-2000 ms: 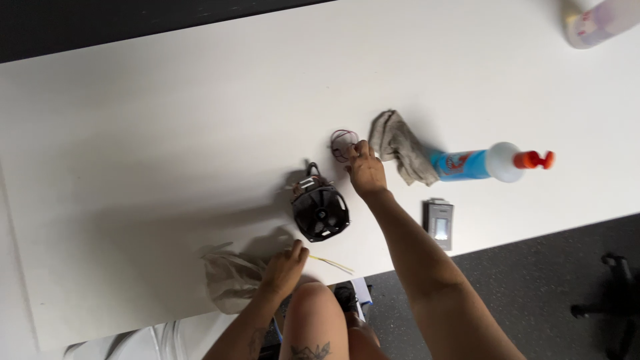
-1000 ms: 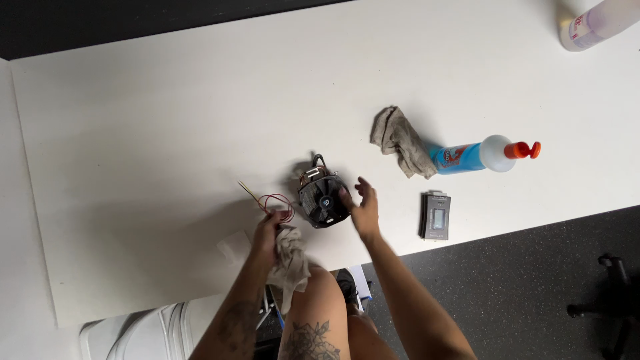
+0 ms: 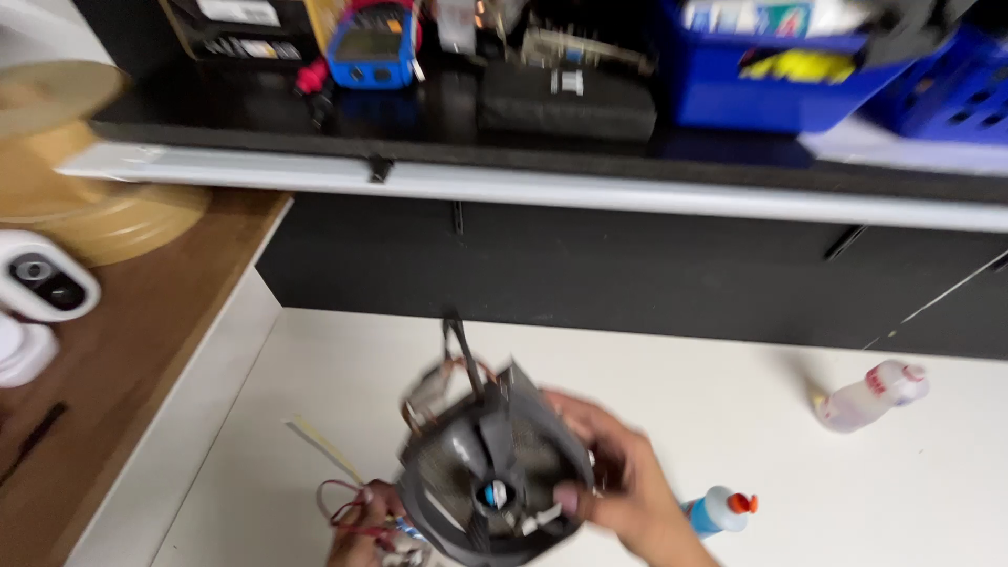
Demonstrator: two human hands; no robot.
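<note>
My right hand (image 3: 630,472) grips the right side of a black fan-like motor unit (image 3: 496,472), its thumb over the open frame, and holds it above the white table. A black cable loop and brown wires stick up from the unit's top. My left hand (image 3: 366,524), low and to the left of the unit, is closed on thin red wires (image 3: 339,504); a pale yellow wire (image 3: 327,449) extends up from the same spot. A greyish, blurred item lies by its fingers, partly cut off by the frame's lower edge.
A blue bottle with a red cap (image 3: 720,510) stands at the lower right, and a pinkish bottle (image 3: 870,394) is farther back. Above the table runs a black shelf (image 3: 236,102) with a blue multimeter (image 3: 374,47) and blue bins (image 3: 748,94). A large spool (image 3: 71,173) and a white camera (image 3: 47,276) are at left.
The motor unit, on the table earlier, is now lifted in my right hand. My left hand keeps the wires. The view has tilted up to the shelf.
</note>
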